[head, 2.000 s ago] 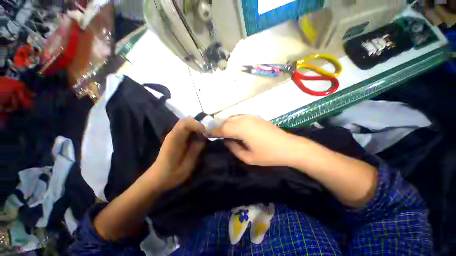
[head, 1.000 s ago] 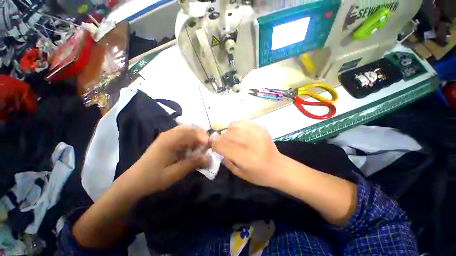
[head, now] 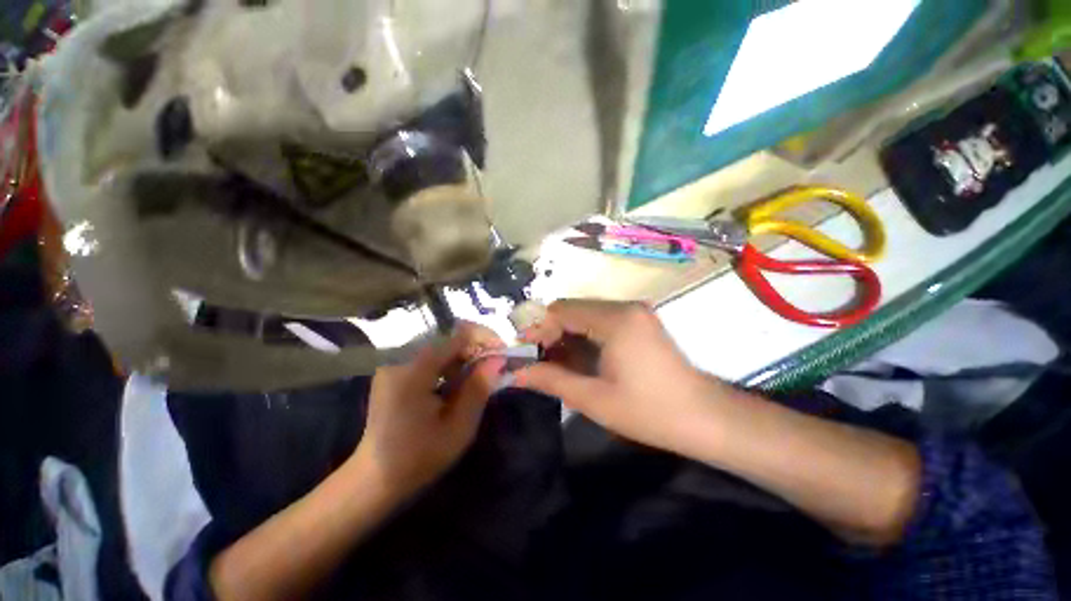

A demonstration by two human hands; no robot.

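My left hand point(head: 429, 405) and my right hand point(head: 617, 364) are close together just in front of the machine's needle area. Their fingertips pinch a small white piece of cloth point(head: 510, 356) between them. A black garment piece point(head: 482, 505) with a white panel point(head: 159, 481) hangs below the hands and over the lap. The sewing machine head point(head: 317, 176) is large in view above and left of the hands. The presser foot area point(head: 505, 282) is just beyond the fingertips and partly blurred.
Shears with yellow and red handles point(head: 810, 258) lie right of the needle, with pink and blue snips point(head: 646, 243) beside the blades. A black case with a pale figure point(head: 969, 164) lies further right. A green ruled edge point(head: 810, 364) runs along the table front. White cloth point(head: 940, 352) lies below it.
The view has moved closer to the machine head, which now fills the upper left. The hands are now right by the needle area, and less of the white piece shows between them.
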